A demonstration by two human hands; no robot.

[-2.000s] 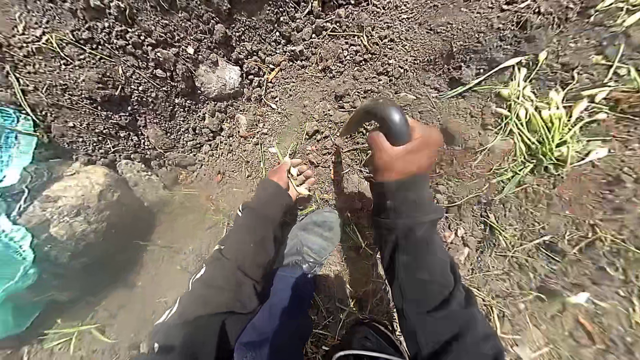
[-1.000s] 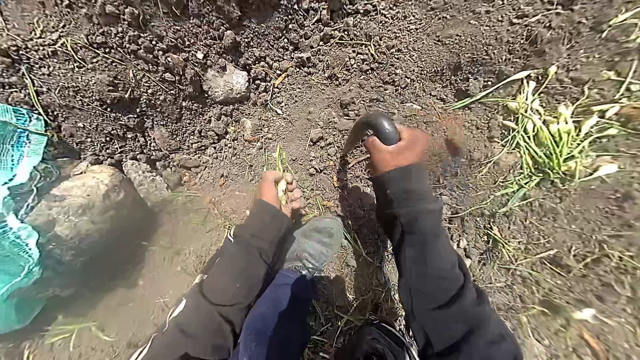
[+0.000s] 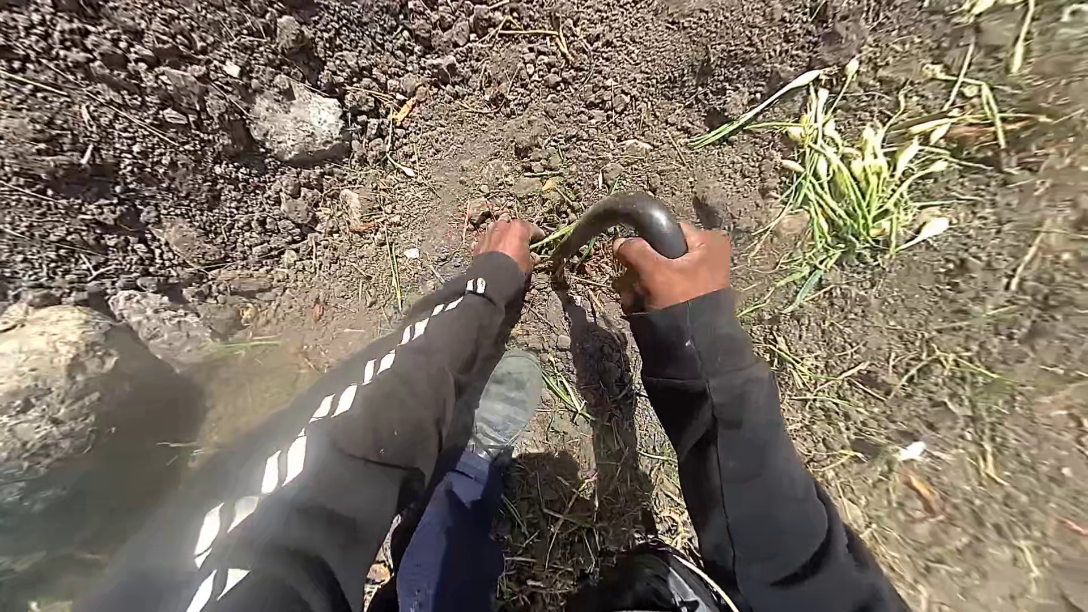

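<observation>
My right hand (image 3: 684, 268) is closed around the thick end of a dark, curved, horn-like tool (image 3: 625, 212), whose narrow end points down at the soil on the left. Just left of that tip, my left hand (image 3: 508, 242) is low at the ground, with green stalks (image 3: 552, 238) between it and the tool. Its fingers are mostly hidden, so whether it grips the stalks cannot be told. A loose pile of green shoots with pale bulbs (image 3: 858, 174) lies on the soil to the right of my right hand.
A large rock (image 3: 51, 374) sits at the left, with smaller stones (image 3: 297, 123) farther up in the cloddy soil. My shoe (image 3: 507, 399) is planted below my left hand. Dry stems and plant scraps litter the ground at the right.
My left hand, earlier palm up with pale-and-green plant pieces in it, has turned over and moved to the ground near the tool's tip. My right hand still holds the tool.
</observation>
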